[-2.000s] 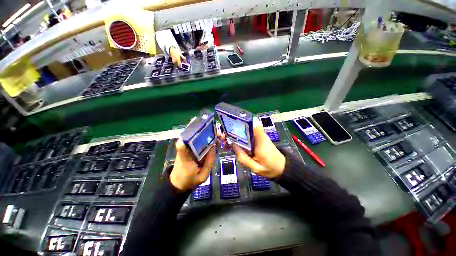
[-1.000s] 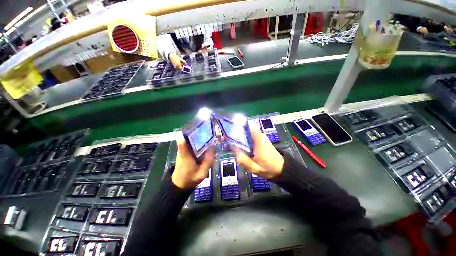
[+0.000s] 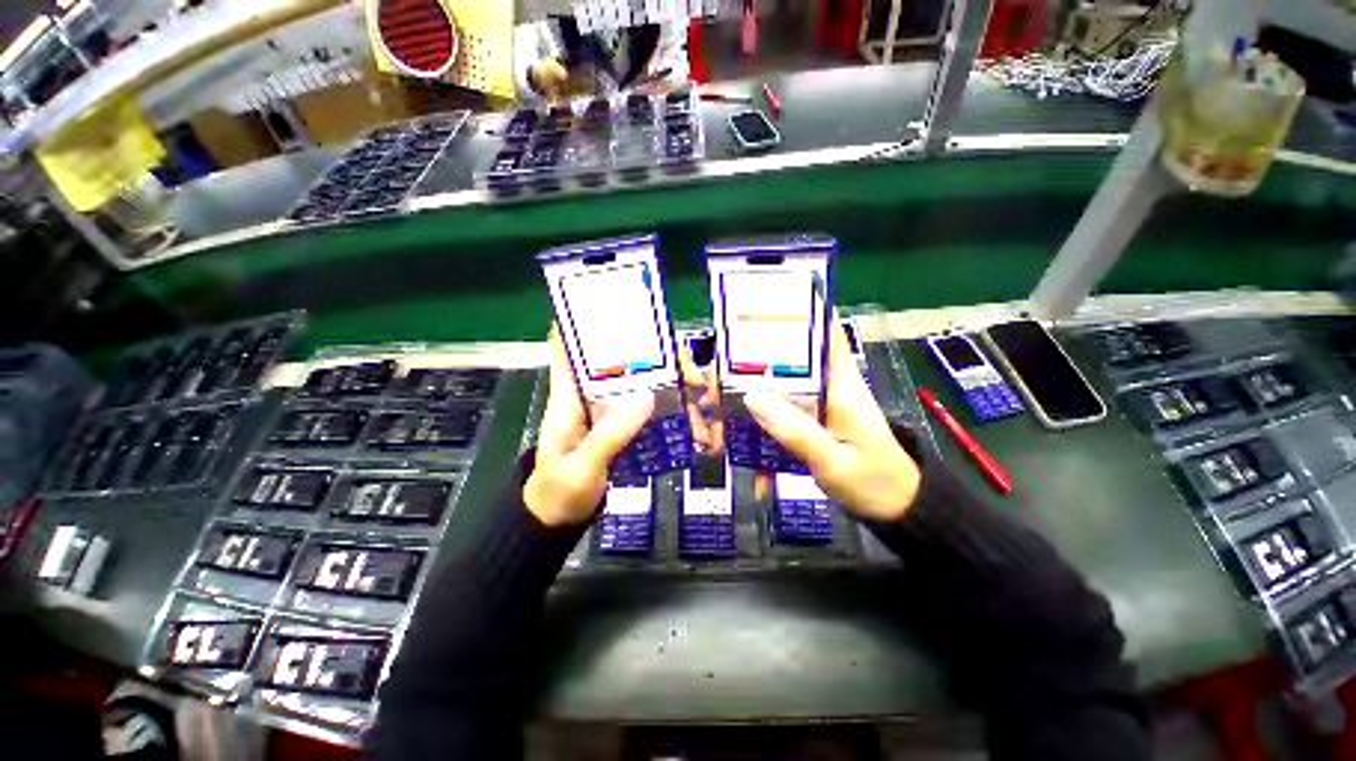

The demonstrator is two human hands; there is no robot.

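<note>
My left hand holds a blue keypad phone upright, its screen lit mostly white and facing me, thumb on the keys. My right hand holds a second blue keypad phone beside it, also lit white with an orange line, thumb on the keys. The two phones are apart. Below them several blue keypad phones lie in a clear plastic tray; the hands hide part of it.
Right of the tray lie a red pen, a single keypad phone and a smartphone. Trays of dark phones stand left and right. A metal post rises behind. A person is across the bench.
Both phones have tilted to face me; the bright lights at their tops no longer show and their screens have turned from bluish to white. The camera view has shifted.
</note>
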